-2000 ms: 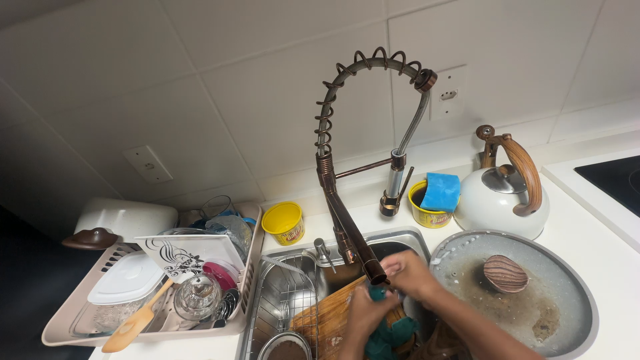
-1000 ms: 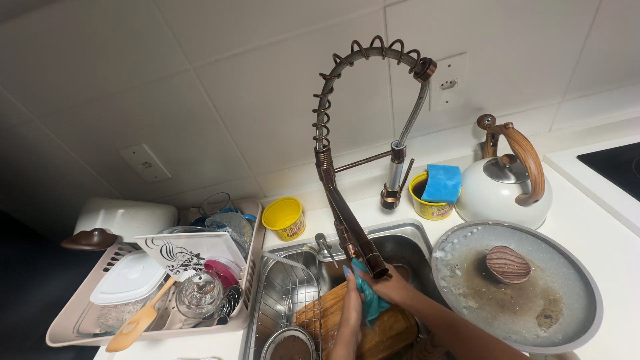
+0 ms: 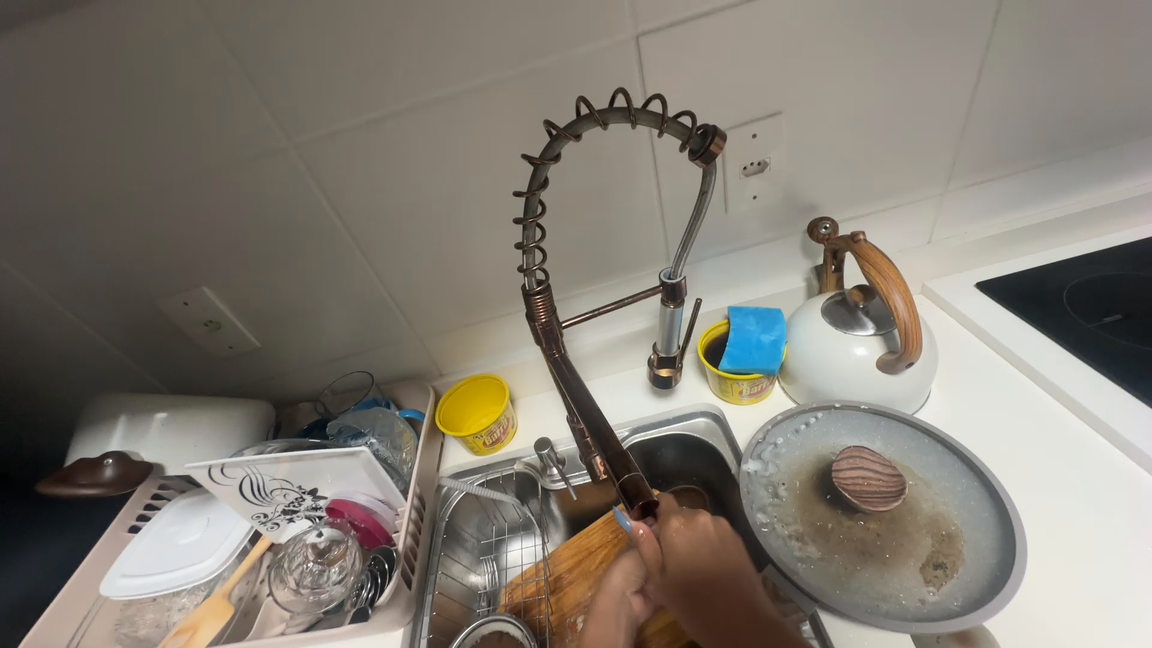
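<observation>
Directly below the spray head of the bronze spring faucet [image 3: 589, 405], both my hands are pressed together over the sink. My left hand [image 3: 625, 576] is bent and meets my right hand [image 3: 693, 549], whose fingers are curled. No teal cloth shows; whether it is inside the hands is hidden. A blue fingernail stands out beside the spray head. Beneath the hands a wooden cutting board [image 3: 562, 580] lies tilted in the sink, partly covered by them. To its left is a wire rack [image 3: 504, 531], with a round vessel [image 3: 495, 634] at the bottom edge.
Right of the sink lies a wet grey round lid [image 3: 985, 540] with a wood-grained knob. Behind it are a white kettle [image 3: 900, 387] and a yellow tub [image 3: 742, 387] holding a blue sponge [image 3: 756, 340]. Another yellow tub [image 3: 477, 409] and a full dish rack [image 3: 418, 504] stand left.
The teal cloth, seen in my hands in both earlier frames, no longer shows. My hands have come closer together under the spray head, and the fingers have curled in.
</observation>
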